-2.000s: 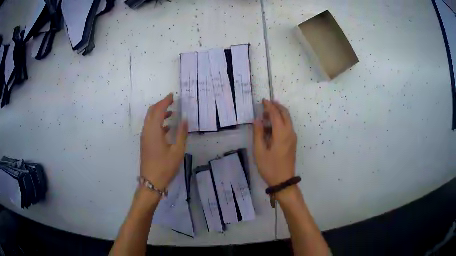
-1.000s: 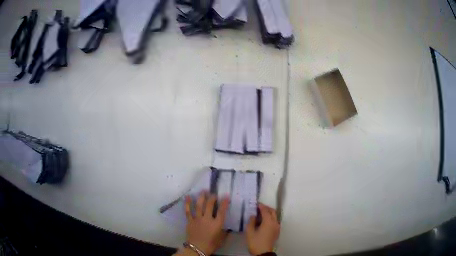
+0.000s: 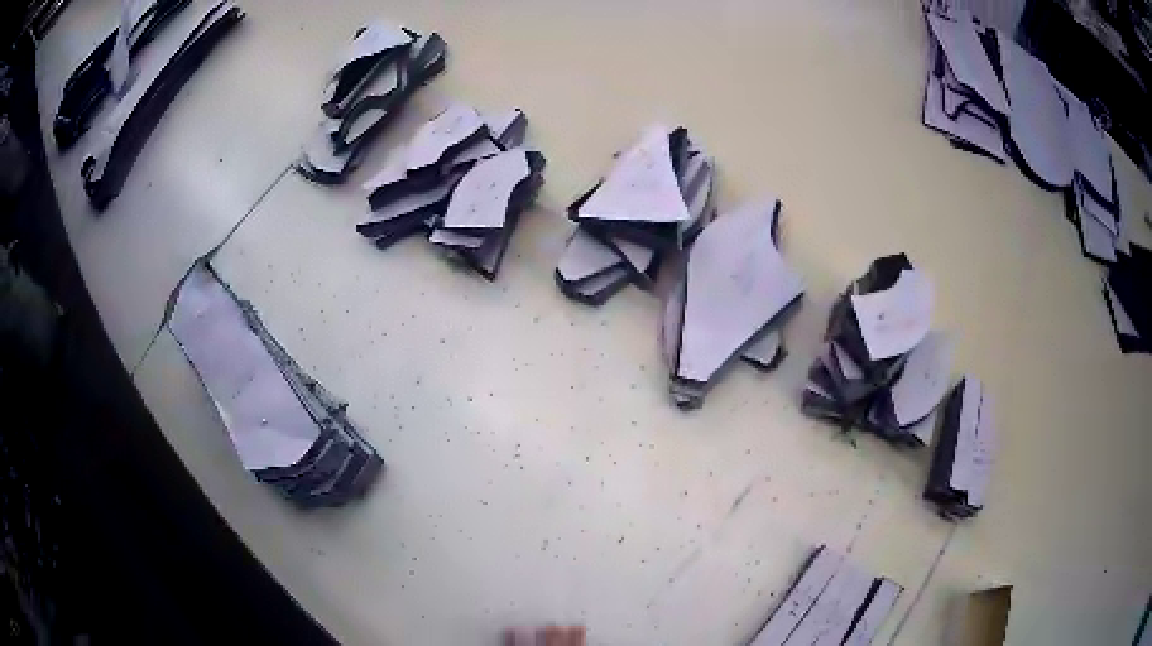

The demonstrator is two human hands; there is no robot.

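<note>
A row of strip pieces [image 3: 821,606] with pale tops and dark edges lies at the bottom right, cut off by the picture's edge. Only the blurred fingers of what appears to be my left hand [image 3: 546,635] show at the bottom edge, left of and apart from the strips. Whether that hand holds anything is hidden. My right hand is out of the picture. The lower group of strips and the tapered panel beside it are also out of view.
A long stack [image 3: 253,379] lies near the left table edge. Mixed piece stacks [image 3: 486,196] run diagonally to a large tapered panel stack [image 3: 733,290] and a narrow upright stack [image 3: 966,448]. Body panels [image 3: 1030,114] lie at upper right. The box [image 3: 985,616] is cut off at bottom right.
The view has swung left and up the table. The strips and box now sit at the bottom right edge. Both hands have dropped away, leaving only some fingers in view.
</note>
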